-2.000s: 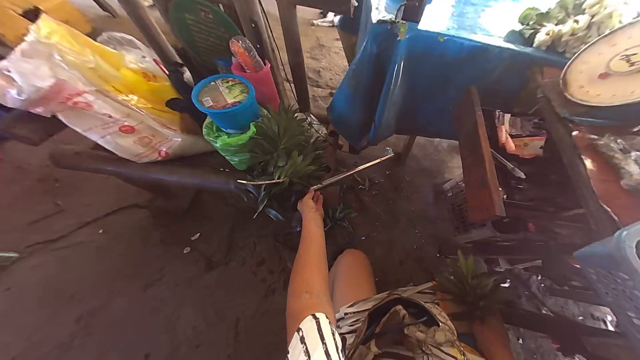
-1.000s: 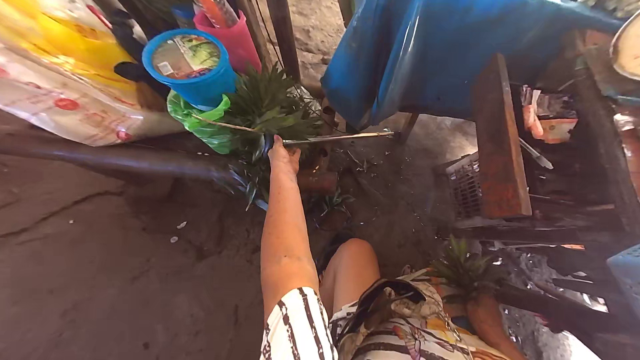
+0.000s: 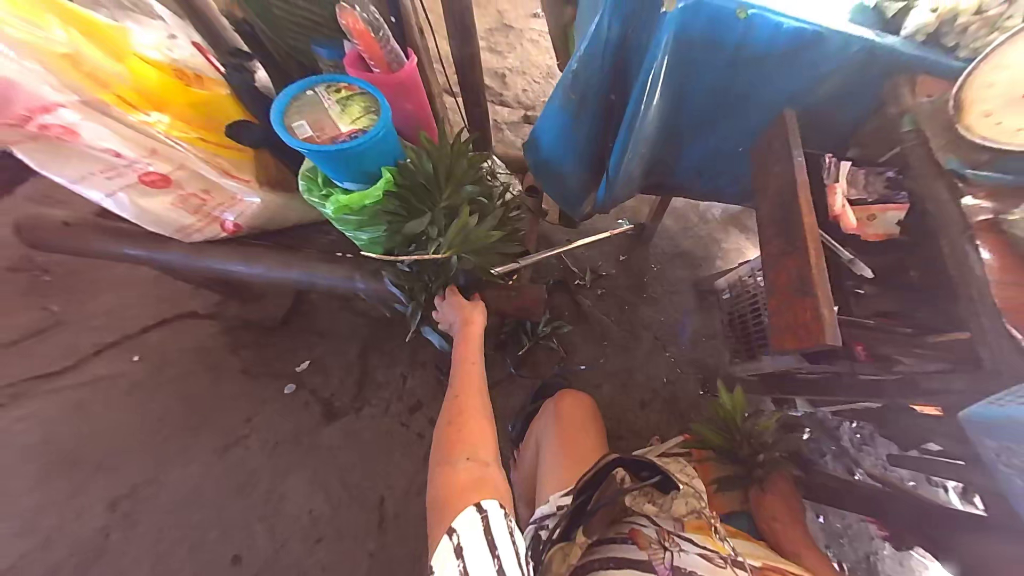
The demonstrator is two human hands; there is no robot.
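Note:
My left hand (image 3: 460, 312) reaches to the lower edge of a large bunch of long green leaves (image 3: 448, 208), fingers bent by its dark stems; what lies inside them is hidden. A split pale stick (image 3: 568, 248) juts out right of the bunch, and a thinner one (image 3: 404, 257) lies across its left side. At my lap, my right hand (image 3: 718, 484) is mostly covered by a smaller leafy bunch (image 3: 744, 436) that it holds. A few cut leaves (image 3: 544, 332) lie on the ground right of my left hand.
A blue tub (image 3: 352, 160) stands in a green plastic bag (image 3: 352, 210), beside a pink container (image 3: 396, 100). Printed sacks (image 3: 152, 168) rest behind a pole (image 3: 184, 260). To the right are a blue-covered table (image 3: 680, 104), a wooden board (image 3: 792, 240), a plastic crate (image 3: 744, 308) and a dial scale (image 3: 992, 96).
My left hand has moved from beside the stick down to the lower edge of the large leafy bunch. My right hand stays at my lap with the smaller bunch.

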